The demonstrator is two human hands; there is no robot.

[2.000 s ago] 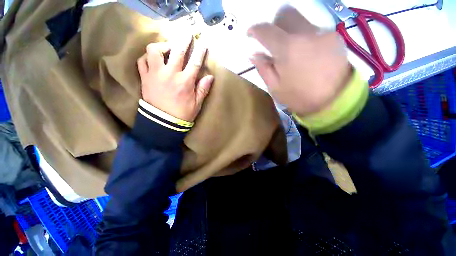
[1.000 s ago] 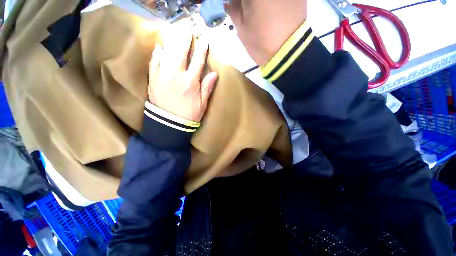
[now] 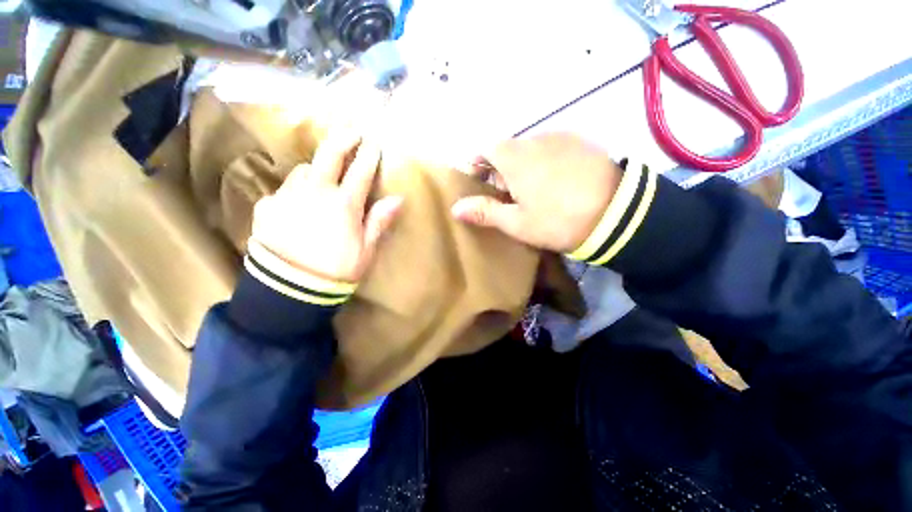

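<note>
A tan garment panel (image 3: 400, 310) lies bunched under the machine head and hangs over my lap. A black patch (image 3: 153, 118) shows against it at the left. My left hand (image 3: 315, 220) lies flat on the tan cloth below the needle area, fingers spread towards the glow. My right hand (image 3: 550, 190) is at the panel's right edge, thumb on the cloth and fingers curled. Something small and dark shows at its fingertips; whether it grips this or the cloth is unclear. The sewing machine head (image 3: 260, 28) is above, and lamp glare washes out the cloth near the needle.
Red-handled scissors (image 3: 735, 90) lie on the white table (image 3: 520, 60) at the right. A ruler strip (image 3: 850, 118) runs along the table's front edge. Blue crates (image 3: 140, 440) stand below at the left and right (image 3: 865, 200). Grey cloth (image 3: 50, 335) hangs at the far left.
My right hand has come down from beside the machine head to the panel's right edge. My left hand has shifted slightly left and down on the cloth. More of the machine head shows.
</note>
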